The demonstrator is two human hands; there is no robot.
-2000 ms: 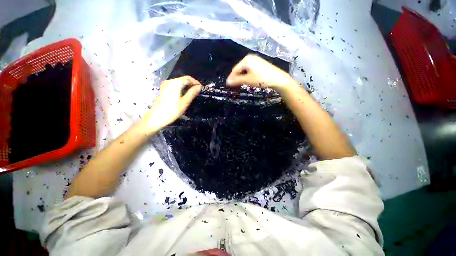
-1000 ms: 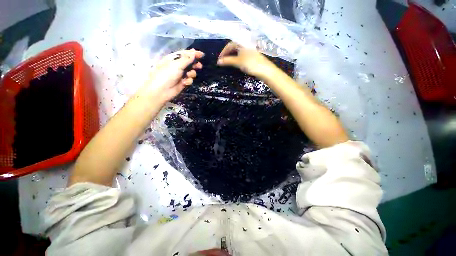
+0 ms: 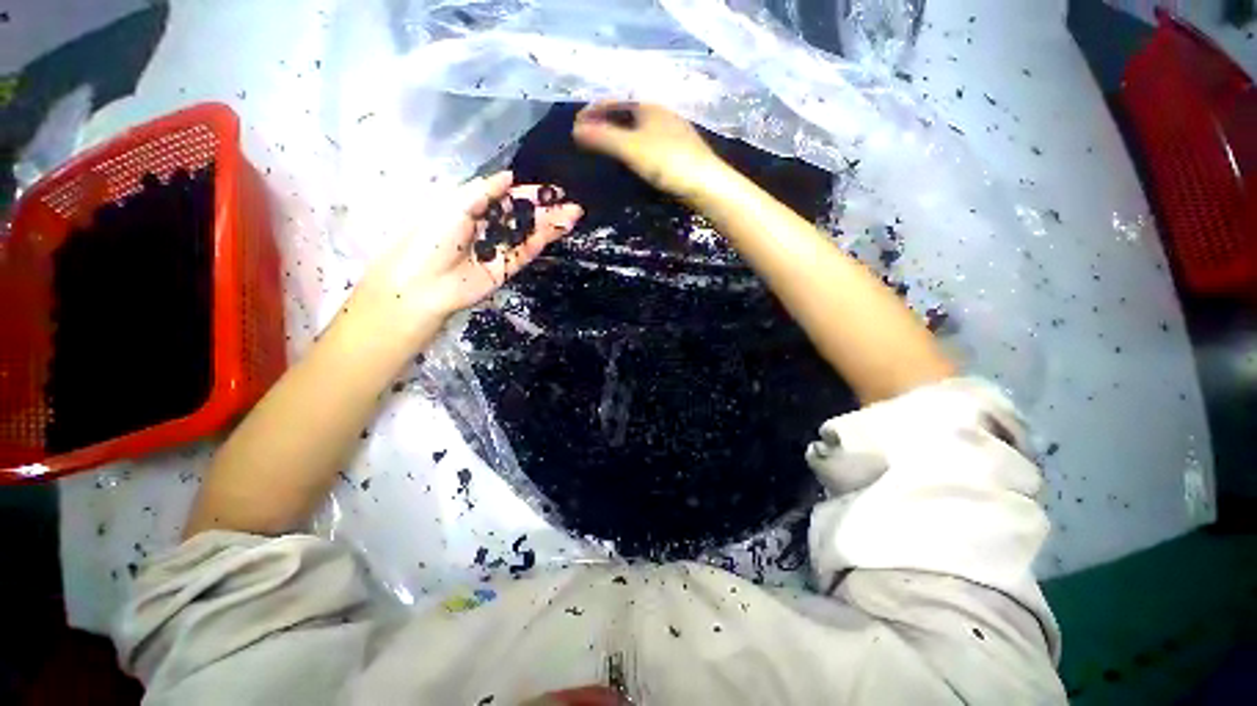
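Observation:
My left hand [image 3: 476,255] is palm up over the left edge of the black heap, fingers spread a little. Several small black moulded parts [image 3: 510,221] lie on its palm and fingers, some ring-like. My right hand [image 3: 641,142] is over the far part of the heap, fingers curled with a small dark thing at the fingertips, too blurred to name. The bulk heap of black parts [image 3: 662,414] lies in front of me, with a glossy fold across it. The clear plastic bag [image 3: 552,69] is opened around the heap, crinkled at the far side.
A red perforated basket [image 3: 255,297] with a level black fill stands at the left. Another red basket [image 3: 1192,166] stands at the far right on a dark bench. Black scraps are scattered on the white table [image 3: 1103,414] and on my sleeves.
My left hand has turned palm up and opened, showing the black parts. My right hand has moved away from me and a little left over the heap.

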